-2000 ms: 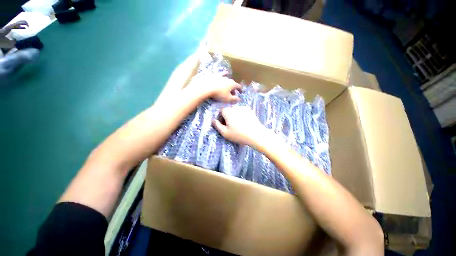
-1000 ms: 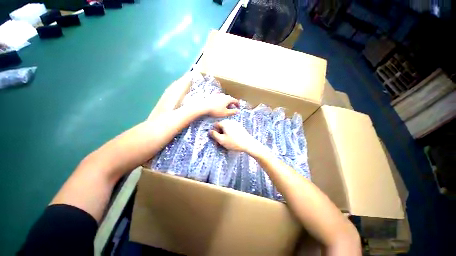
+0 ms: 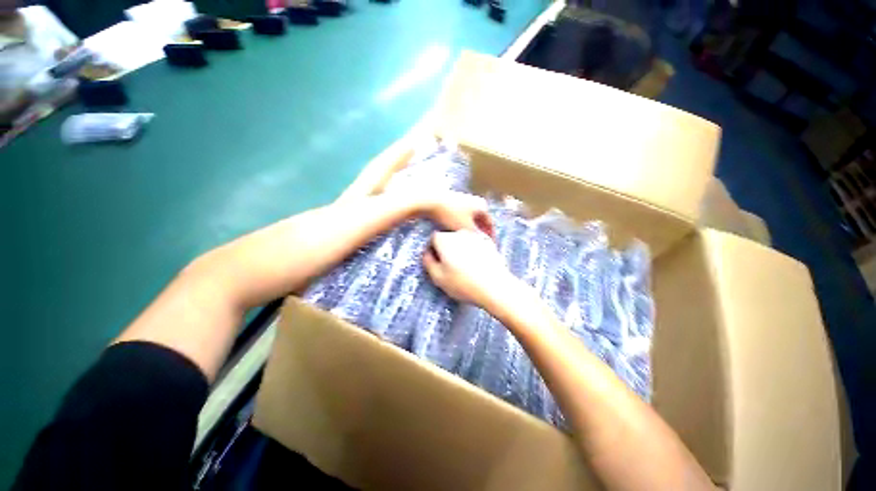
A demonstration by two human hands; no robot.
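Several bubble-wrapped units (image 3: 384,278) stand upright in tight rows in the open cardboard carton (image 3: 384,393). My left hand (image 3: 463,213) reaches in from the left, over the rows, its fingers curled down at the middle of the units. My right hand (image 3: 466,264) is just in front of it, fingers bent against the crinkled tops of the wrapping. The fingertips of both hands are partly hidden, so whether they grip a unit does not show.
A green work surface (image 3: 240,192) lies left of the carton, with a loose bubble-wrapped unit (image 3: 104,127) on it. Small black blocks (image 3: 185,55) line its far side near another person's arm. Open flaps (image 3: 773,355) stand out right and behind. A dark fan (image 3: 596,46) is beyond.
The view has shifted, and more of the green surface's far side shows. Both hands remain close together over the middle of the rows, with only slight finger movement.
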